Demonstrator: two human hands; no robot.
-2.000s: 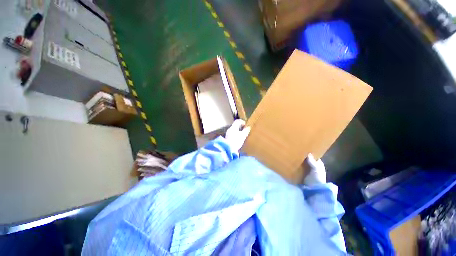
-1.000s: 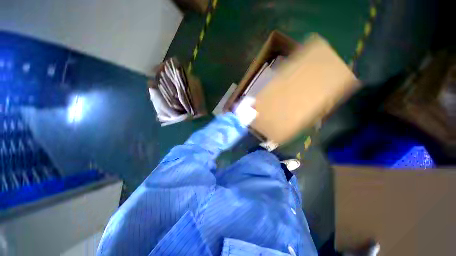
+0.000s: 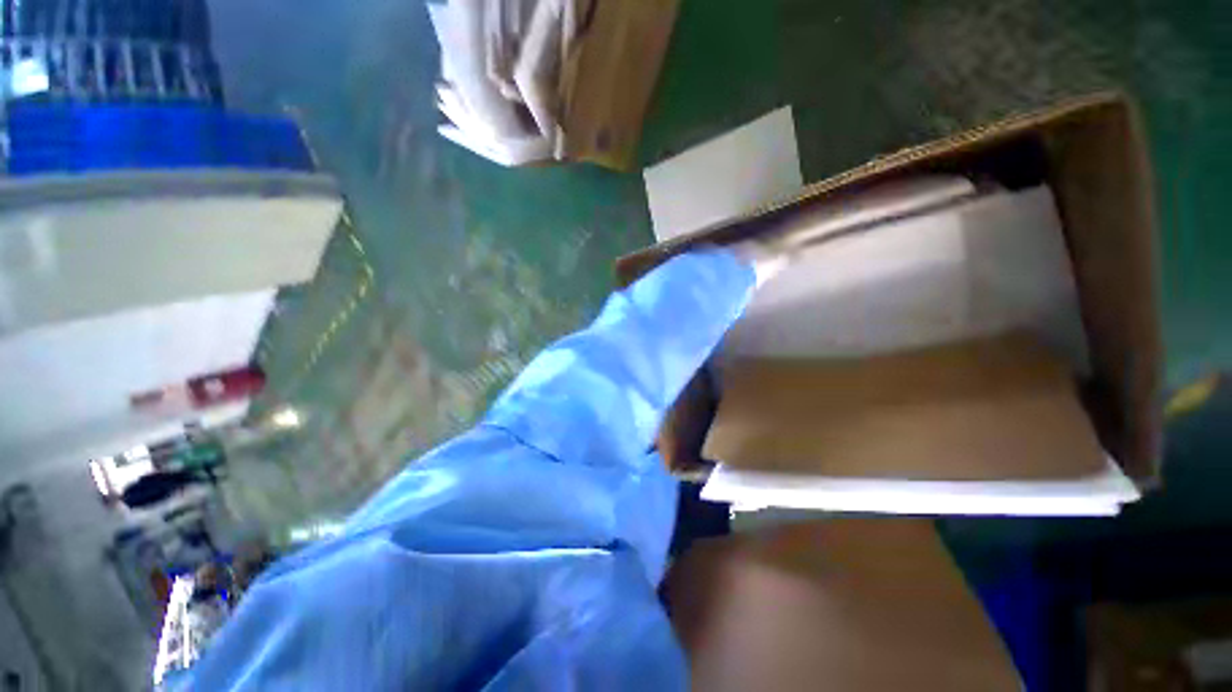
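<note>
An open brown carton (image 3: 1128,270) stands on the green floor at the right. White divider sheets (image 3: 892,291) lie inside it, with a brown pad (image 3: 905,406) and more white sheet edges at its near side. My left hand (image 3: 766,264) is small and blurred at the carton's left wall, at the end of the blue sleeve; its fingers are hidden. A flat brown cardboard pad (image 3: 838,608) shows at the bottom, below the carton. My right hand is not in view.
A bundle of brown and white sheets (image 3: 541,81) stands at the top. A loose white sheet (image 3: 723,176) is beside the carton. A white bench (image 3: 162,257) with a blue edge is at the left. Blue plastic (image 3: 1020,608) shows at the lower right.
The view has turned and come closer to the carton. My left hand has left the brown pad and is at the carton's wall. The pad now shows at the bottom. My right hand has gone out of view.
</note>
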